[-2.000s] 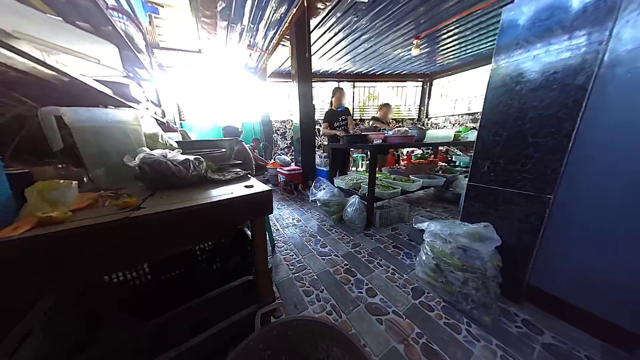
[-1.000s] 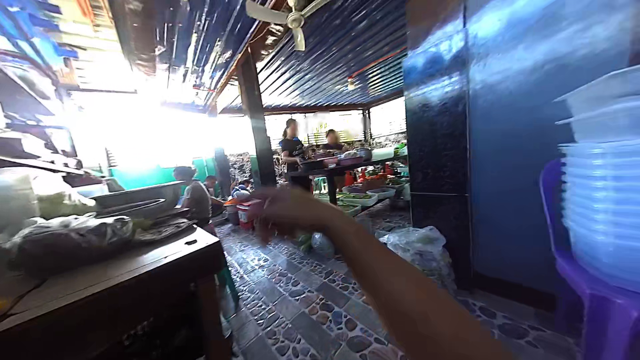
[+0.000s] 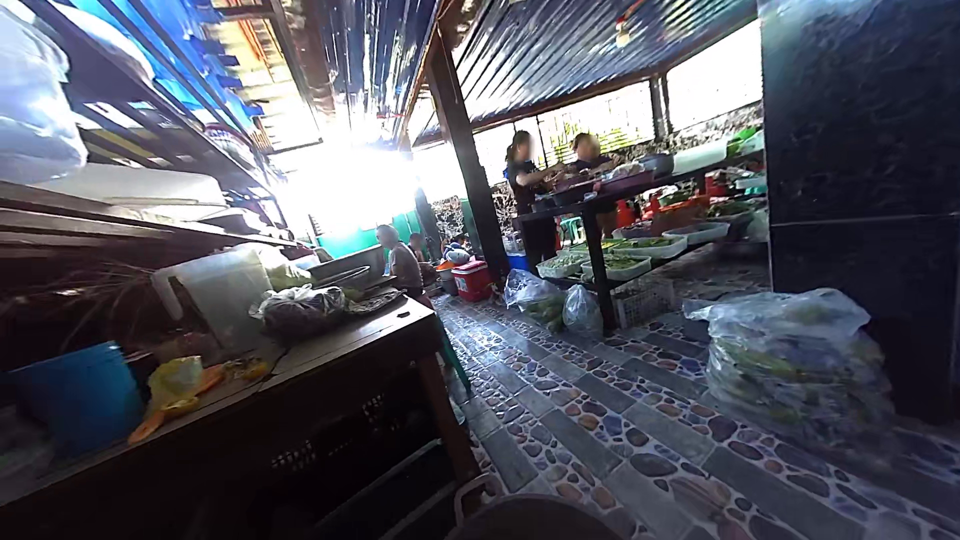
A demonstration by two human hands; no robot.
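Neither my left hand nor my right hand is in the head view. A dark wooden table [image 3: 360, 341] stands at the left. On it are a dark plastic bag [image 3: 300, 309], a translucent pitcher [image 3: 217, 296], a blue bucket [image 3: 79, 397] and a yellowish plastic bag [image 3: 176, 379] beside orange peel-like pieces. The rim of a dark round tub [image 3: 536, 510] with a handle shows at the bottom edge, partly cut off. Its contents cannot be made out.
A clear bag of greens [image 3: 795, 367] sits on the stone-patterned floor by a dark tiled pillar [image 3: 862, 187]. Two people stand at a long table [image 3: 600, 199] with trays of vegetables below. Another person sits beyond the wooden table, near a red cooler [image 3: 472, 280].
An arm and hand that reached across the view one second ago are out of sight. The view has swung back left, and the stacked plastic containers and purple chair are no longer seen.
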